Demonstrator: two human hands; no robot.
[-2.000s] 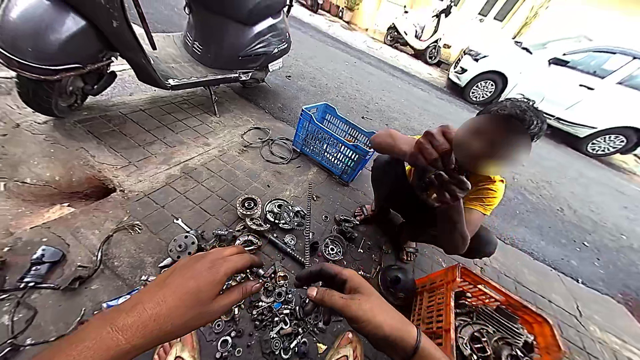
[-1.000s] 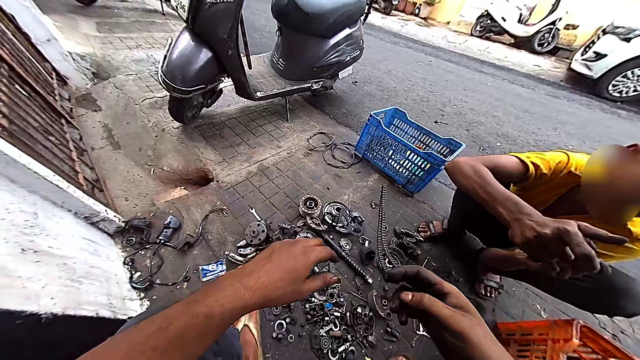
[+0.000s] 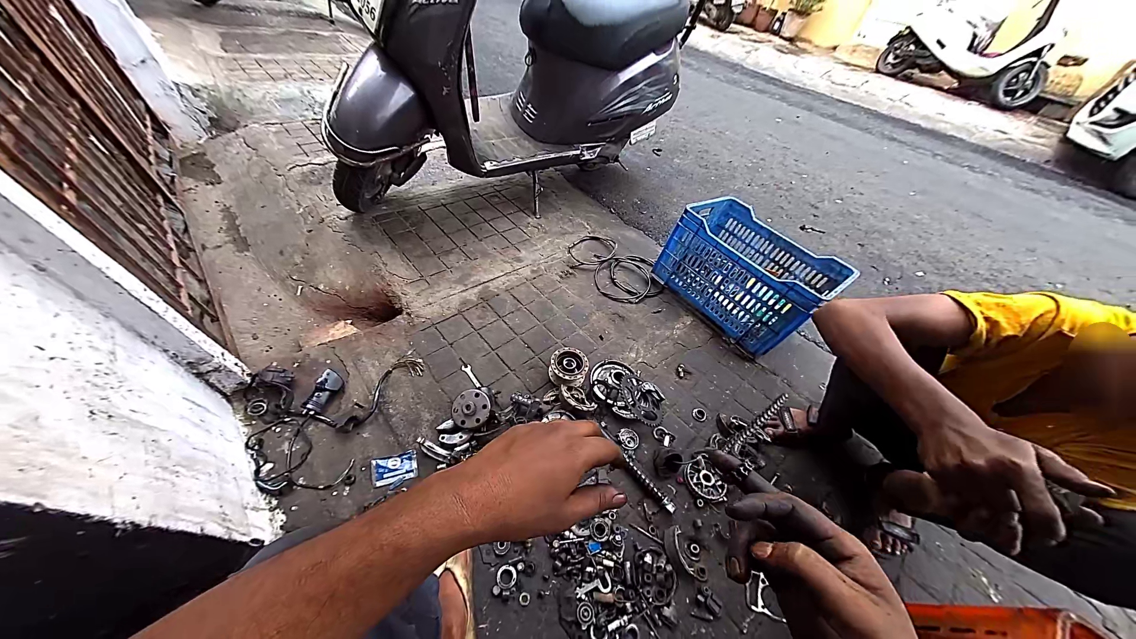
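My left hand [image 3: 546,484] hovers palm down over a heap of greasy metal nuts, bolts and small parts [image 3: 603,568], its fingers apart and nothing seen in it. To its right, my right hand [image 3: 808,550] is raised with blackened, bent fingers; whether something small sits between them cannot be told. A coil spring with a rod [image 3: 646,484] lies between the hands. Beyond them are a round hub [image 3: 568,366], a brake-plate-like part [image 3: 621,386], a drilled metal disc [image 3: 471,408] and an open-end wrench [image 3: 471,374]. Another long spring [image 3: 765,417] lies further right.
A co-worker in a yellow shirt [image 3: 1047,382] squats at the right, hands near mine. A blue plastic crate [image 3: 754,275] stands beyond the parts, next to coiled cable [image 3: 621,275]. An orange crate [image 3: 994,621] is at lower right, wiring [image 3: 302,444] at left, a parked scooter [image 3: 506,98] behind.
The view has swung left. The co-worker's hands, raised near the face two seconds ago, are lower. The long spring, upright in the view a second ago, now lies slanted near the co-worker's foot.
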